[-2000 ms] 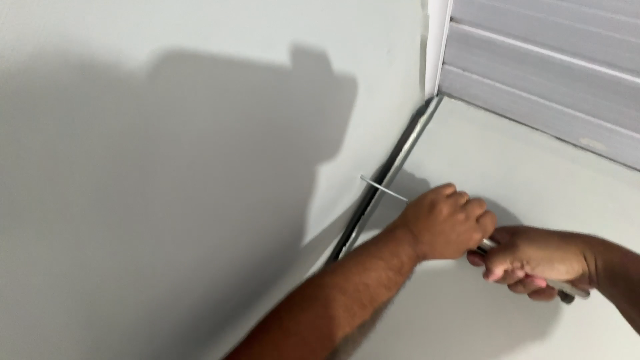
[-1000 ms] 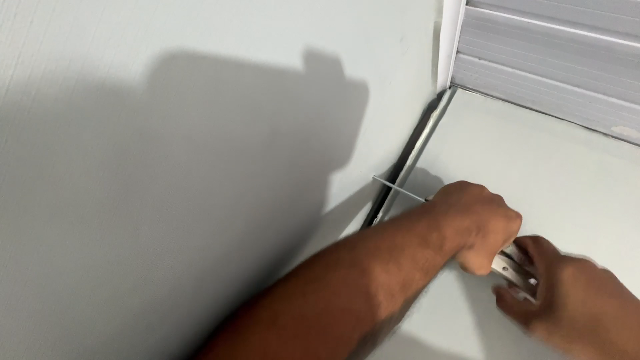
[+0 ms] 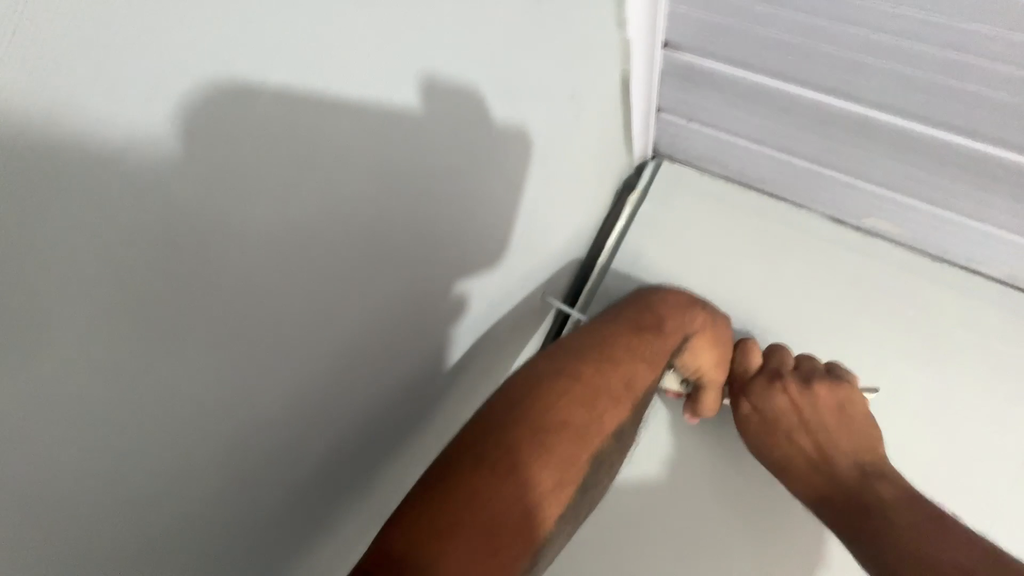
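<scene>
My left hand [image 3: 696, 352] is closed around a light-coloured hand tool [image 3: 674, 382], mostly hidden by the fingers, so its kind cannot be told. Just right of it, my right hand [image 3: 804, 396] grips the tool's other end, and a thin metal tip sticks out past the knuckles. A thin pale rod [image 3: 566, 308] emerges from behind my left wrist and crosses the dark gap beside a narrow metal strip [image 3: 620, 228]. Whether the rod joins the tool is hidden.
A smooth pale wall [image 3: 320, 48] with a large shadow fills the left. The metal strip runs along the edge of a pale panel [image 3: 768, 248]. Grey ribbed slats [image 3: 840, 104] and a white vertical trim [image 3: 642, 80] stand at the upper right.
My right hand, with fingers spread at the tool one second ago, is now closed on it, back of the hand showing. My left wrist has bent, its hand turning downward.
</scene>
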